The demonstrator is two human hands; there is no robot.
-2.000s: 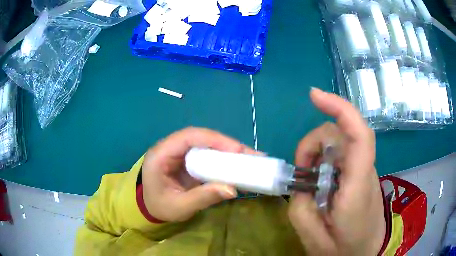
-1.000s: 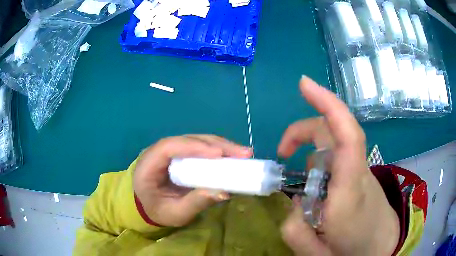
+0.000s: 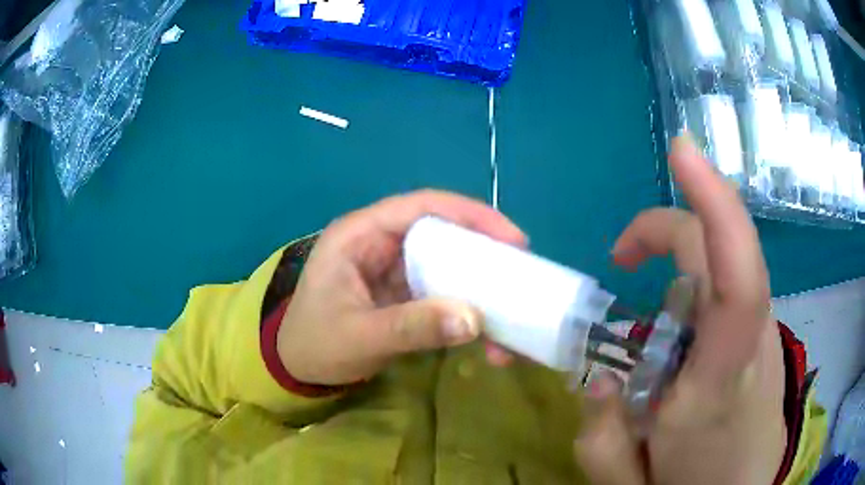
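A white plastic housing [image 3: 498, 289] lies tilted, its right end lower, in my left hand [image 3: 379, 294]. The fingers are behind it and the thumb is on its front. My right hand [image 3: 697, 332] holds a clear pin block [image 3: 659, 355] at the housing's right, open end. Dark pins reach from the block to that end; how far they go inside is hidden. The forefinger of my right hand is raised and its lower fingers are blurred.
A blue tray [image 3: 408, 43] with white pieces is at the top centre. A clear bag [image 3: 95, 95] is at upper left. A blister tray of white housings [image 3: 759, 199] is at right, another blister tray [image 3: 14, 208] at the left edge. A white strip [image 3: 323, 117] lies on the green bench.
The housing has gone from nearly level to tilted down to the right, and sits further right and higher in the picture with both hands. The view has shifted, with the bench things higher.
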